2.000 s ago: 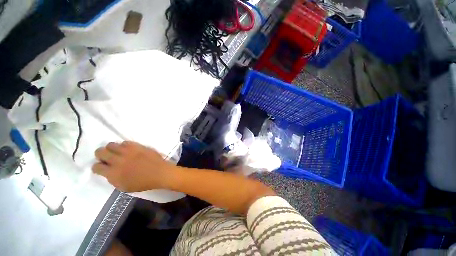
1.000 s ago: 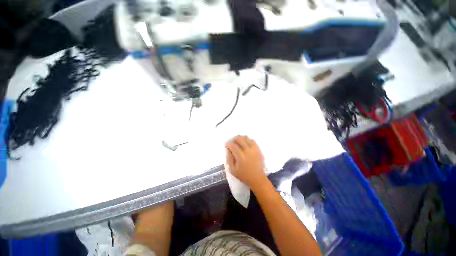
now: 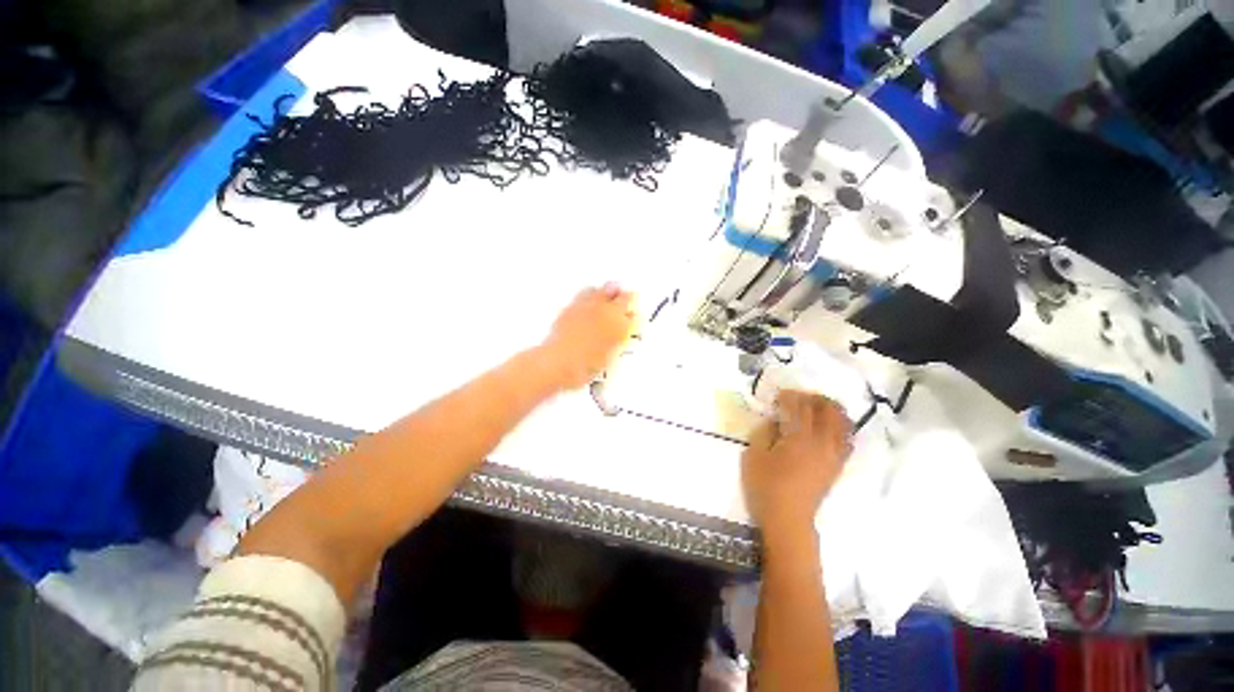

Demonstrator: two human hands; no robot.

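A white fabric panel point(image 3: 950, 521) with dark trim lines lies right of the needle area and hangs over the table's front edge. My right hand point(image 3: 801, 435) rests on it just in front of the presser foot point(image 3: 752, 354), fingers bent on the cloth. My left hand point(image 3: 593, 333) is on the white surface left of the needle, fingertips near a short dark trim line point(image 3: 663, 306). White cloth and white tabletop are hard to tell apart there, so its hold is unclear. The sewing machine point(image 3: 826, 230) stands behind both hands.
Tangled black trim point(image 3: 366, 149) lies at the table's back left. Another black bundle point(image 3: 1089, 527) lies at the right, with red handles point(image 3: 1083, 602) below it. A measuring tape point(image 3: 596, 514) runs along the front edge. Blue crates stand below; white panels point(image 3: 250, 493) show below left.
The view has turned left. My left hand has come up from below the table onto the surface. My right hand has moved from the front edge to near the presser foot.
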